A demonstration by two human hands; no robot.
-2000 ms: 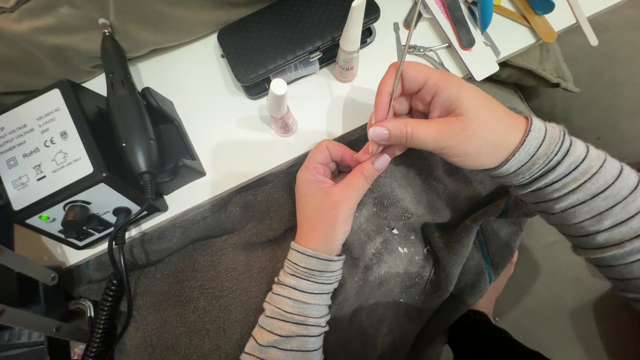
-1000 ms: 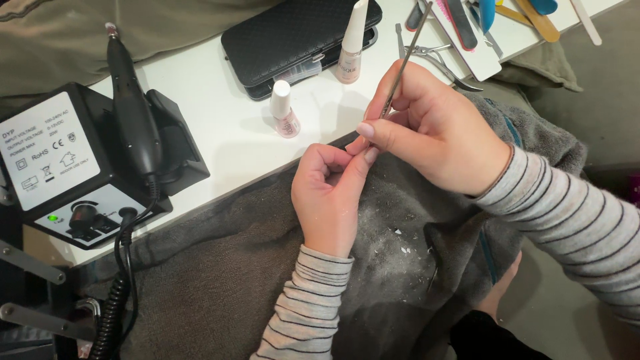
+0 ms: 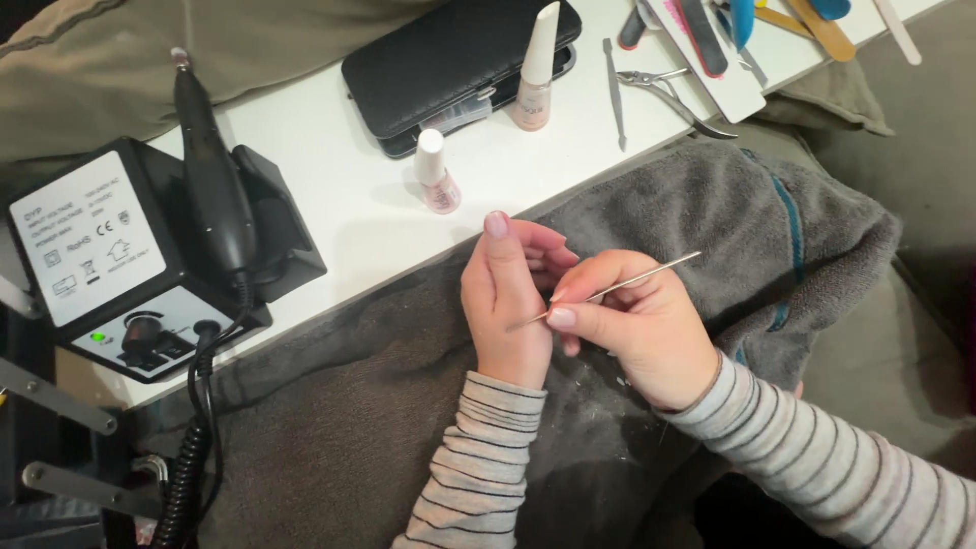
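Observation:
My right hand [image 3: 640,328] pinches a thin metal manicure tool [image 3: 648,271] between thumb and fingers. The tool's flat tip lies over the base of my left palm, touching or just above it. My left hand [image 3: 507,297] is turned palm up, thumb raised and fingers loosely curled, holding nothing. Beneath both hands a dark grey towel [image 3: 328,435] covers the lap, with white dust and small flakes on it. Past my left hand, two nail polish bottles, a shorter one [image 3: 438,174] and a taller one [image 3: 534,76], stand on the white table [image 3: 358,244].
At left sits an electric nail drill [image 3: 217,175] on its black control box [image 3: 91,244], with a coiled cable [image 3: 183,473]. A black case [image 3: 450,61] lies at the back. Farther right are a metal cuticle pusher [image 3: 614,95], cuticle nippers [image 3: 663,95] and several nail files [image 3: 705,38].
My hands were pinched together with the tool pointing up. They have moved apart; my left hand has opened palm up, and the tool in my right hand now slants across its palm.

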